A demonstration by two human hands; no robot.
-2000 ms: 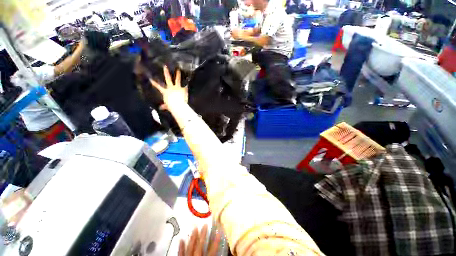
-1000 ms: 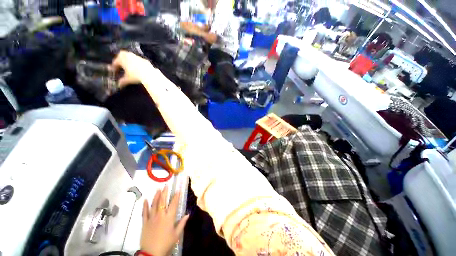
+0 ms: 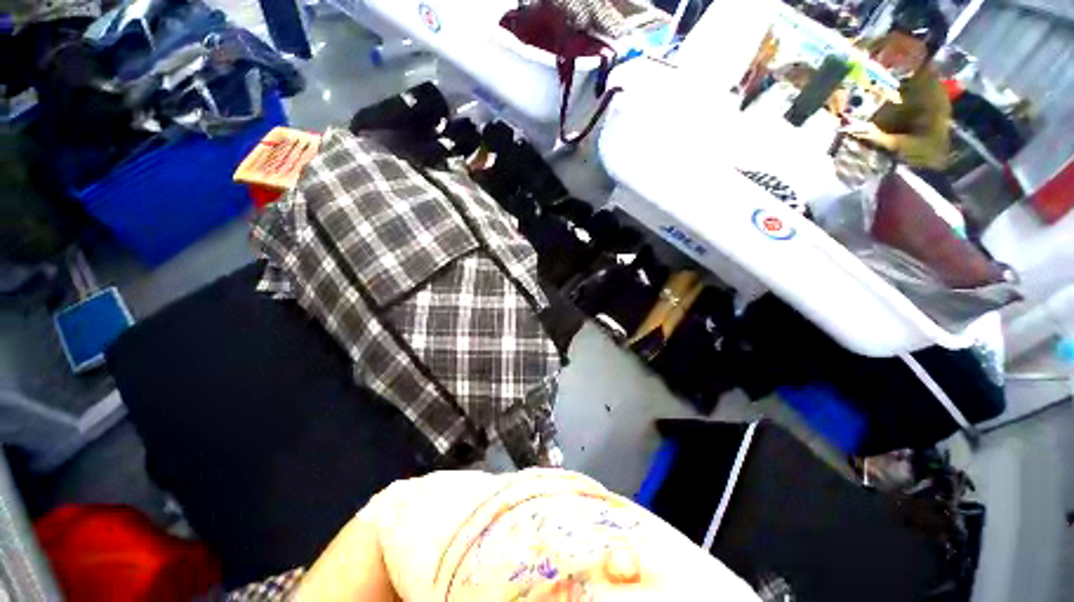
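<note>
A black, grey and white plaid garment lies heaped in the upper middle of the view. It rests partly on a wide plain black cloth that spreads to the left. A light patterned sleeve and part of a bare arm show at the bottom edge, below the plaid garment. Neither of my hands is in view; both are outside the picture or hidden, so what they hold cannot be seen.
A blue bin holds garments at upper left. An orange stool top stands behind the plaid garment. White machine tables run across the right, with a person beyond. Black bundles stand at lower right; a red object at lower left.
The view has swung right and down. The sewing machine, scissors, bottle and both hands have left the picture. The plaid garment now appears further left and higher.
</note>
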